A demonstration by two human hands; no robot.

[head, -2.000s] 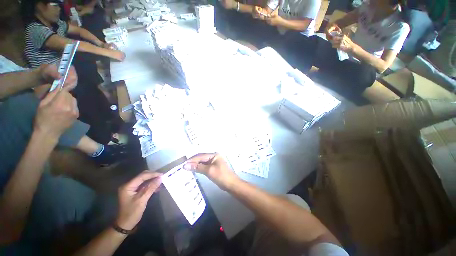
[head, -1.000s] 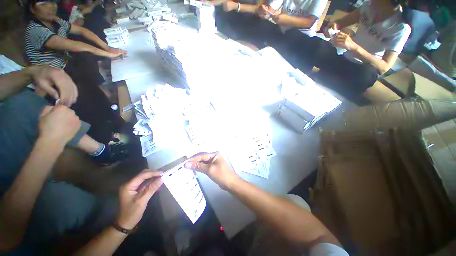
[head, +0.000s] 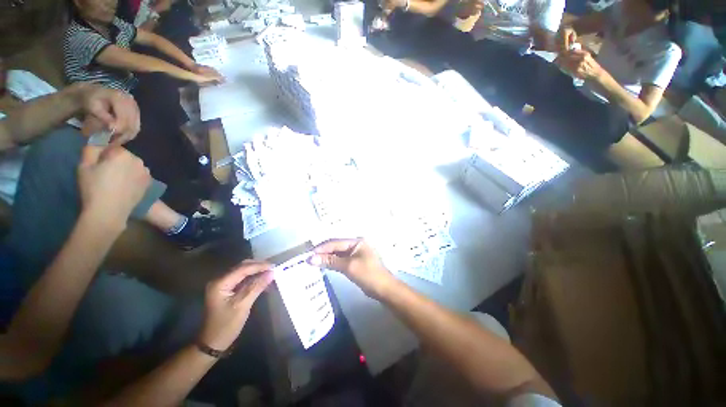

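Observation:
A white printed slip point(head: 306, 304) with short dark bars hangs down below the near table edge. My left hand point(head: 232, 300) pinches its top left corner between thumb and fingers. My right hand point(head: 350, 262) pinches its top right corner. A narrow strip with dark marks runs along the top edge between my fingertips. Whether this strip is folded is hard to tell.
The pale table point(head: 382, 322) holds a messy slip pile point(head: 275, 179), spread slips point(head: 426, 246) and a grey-sided block point(head: 509, 179) at right. Brown cartons point(head: 589, 294) stand at right. People sit on both sides; a neighbour's hands point(head: 111, 159) are close at left. Glare hides the table's middle.
The view has shifted, so the table and people sit further right in the picture. Both hands still hold the slip, which hangs slightly more upright. The left neighbour's slip is lowered between their hands.

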